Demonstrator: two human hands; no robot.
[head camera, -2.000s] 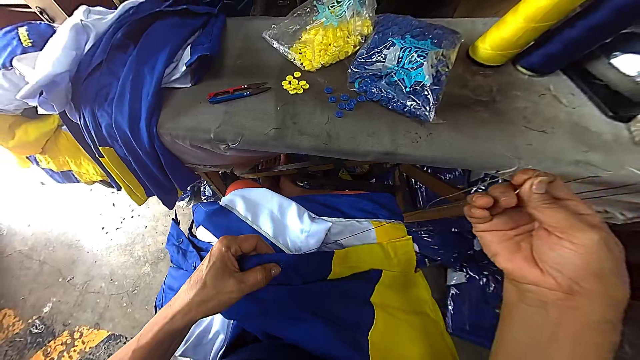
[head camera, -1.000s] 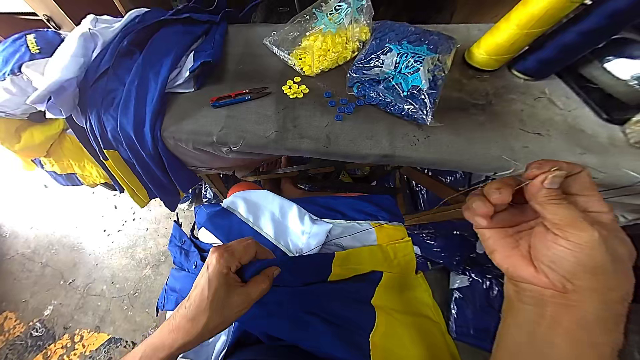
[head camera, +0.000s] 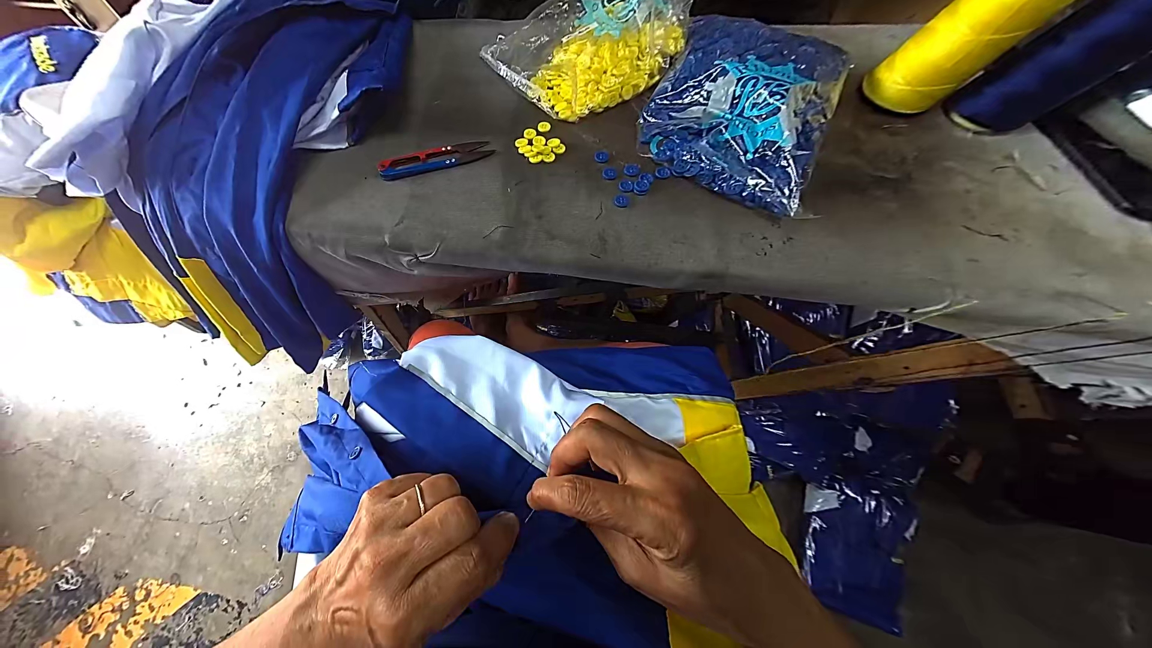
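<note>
A blue, white and yellow garment (head camera: 477, 414) lies spread below the table edge. My left hand (head camera: 418, 549), a ring on one finger, pinches a fold of its blue cloth. Just to the right, my right hand (head camera: 630, 504) has thumb and forefinger closed on what looks like a sewing needle (head camera: 529, 517), close to the cloth; a dark thread loop shows above the fingers. On the table lie red-and-blue thread snips (head camera: 436, 160), a small pile of yellow buttons (head camera: 539, 144) and loose blue buttons (head camera: 632, 186).
The grey cloth-covered table (head camera: 504, 225) runs across the view. It bears a bag of yellow buttons (head camera: 603, 67), a bag of blue buttons (head camera: 742, 117), a yellow thread cone (head camera: 954, 54) and a dark blue one (head camera: 1053, 67). Garments (head camera: 234, 153) hang at left; plastic-wrapped blue packages (head camera: 855, 531) lie below.
My right hand has come from the right, where it was raised away from the garment, to the cloth beside my left hand. My left hand still holds the blue fabric.
</note>
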